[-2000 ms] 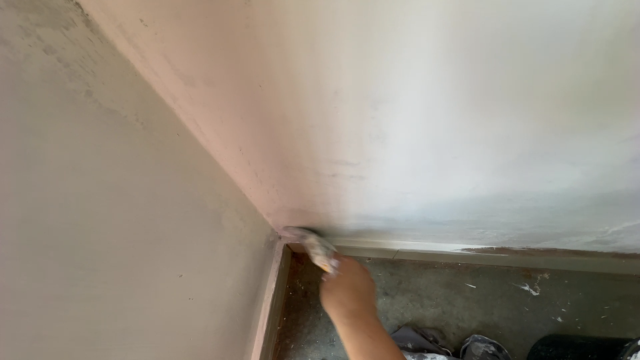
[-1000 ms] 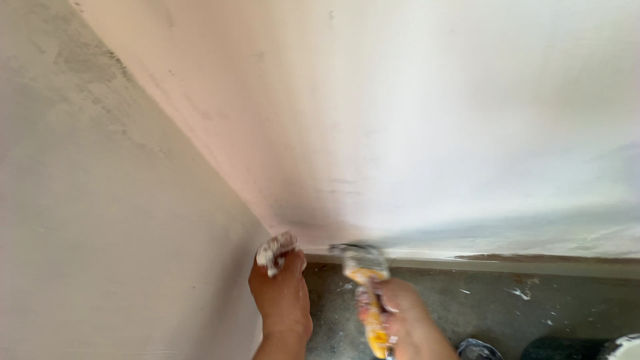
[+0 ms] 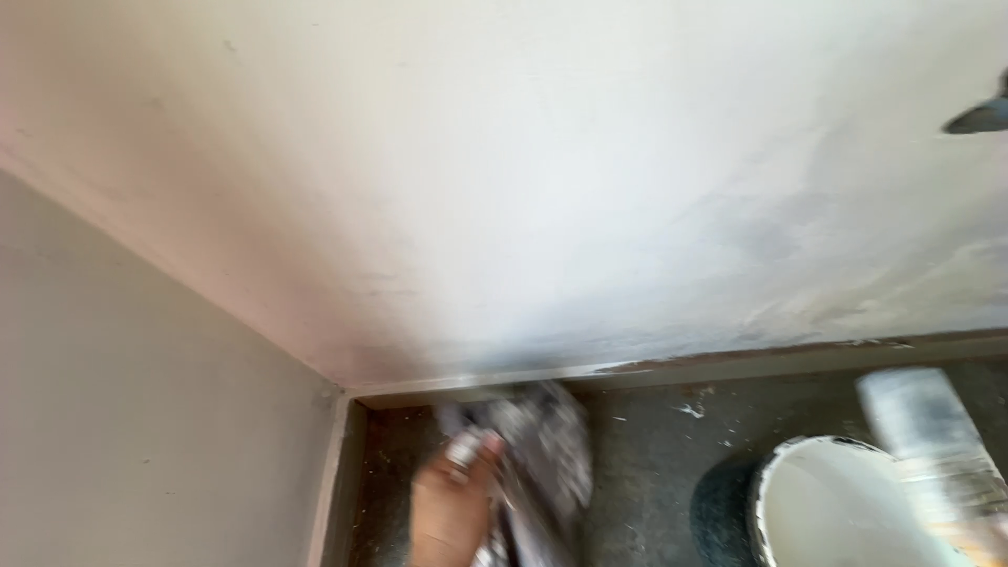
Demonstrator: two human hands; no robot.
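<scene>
My left hand (image 3: 455,496), low and left of centre, grips a paint-stained cloth (image 3: 547,449), blurred, beside the foot of the wall. At the lower right edge my right hand (image 3: 984,531) is only partly in view, closed on a wide paintbrush (image 3: 917,421) with pale, paint-covered bristles. The brush is over the right rim of a dark bucket (image 3: 720,504) that holds white paint (image 3: 827,504). Behind them stands the white-painted wall (image 3: 551,197), pinkish toward the corner.
A grey wall (image 3: 157,394) meets the white one at a corner on the left. A narrow skirting (image 3: 756,365) runs along the base. Paint flecks dot the dark floor (image 3: 646,441). A dark object (image 3: 976,118) juts in at the right edge.
The brush in my right hand has moved right, from the wall's base to the bucket. My left hand has left the corner and now has the larger cloth. The view has shifted right.
</scene>
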